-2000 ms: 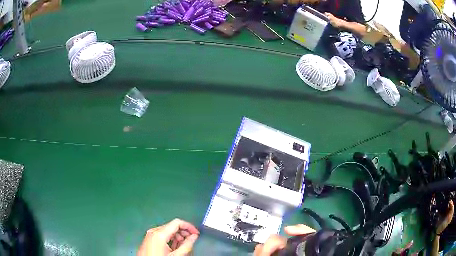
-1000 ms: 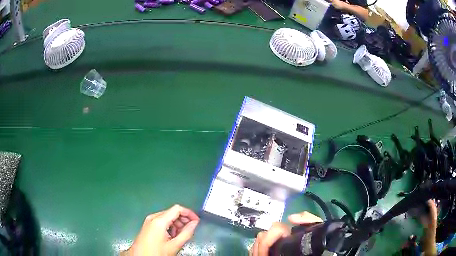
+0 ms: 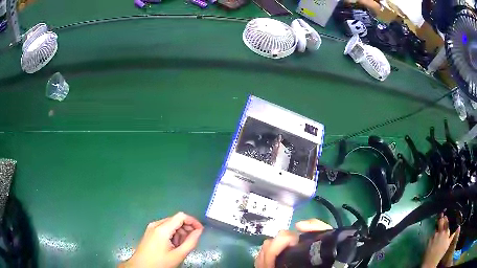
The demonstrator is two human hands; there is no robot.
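Note:
The white, blue-sided screw feeder (image 3: 272, 183) stands on the green bench in front of me, with a dark window on top. My right hand (image 3: 285, 242) is shut on the black electric screwdriver (image 3: 319, 248), held just below the feeder's low front; its cord runs off to the right and its bit is hidden. My left hand (image 3: 170, 241) is left of the feeder's front with fingers curled and fingertips close together. Whether it holds something small cannot be told.
Loose black curved parts (image 3: 387, 172) lie heaped right of the feeder. Another person's hand (image 3: 440, 243) is at the lower right. White fans (image 3: 270, 37) and a clear plastic piece (image 3: 57, 87) lie on the far side. A grainy bag (image 3: 6, 180) is at the left edge.
The view has shifted, so the far fans and clear piece sit further left and higher. The other person's hand shows more at the lower right. My hands keep nearly the same pose.

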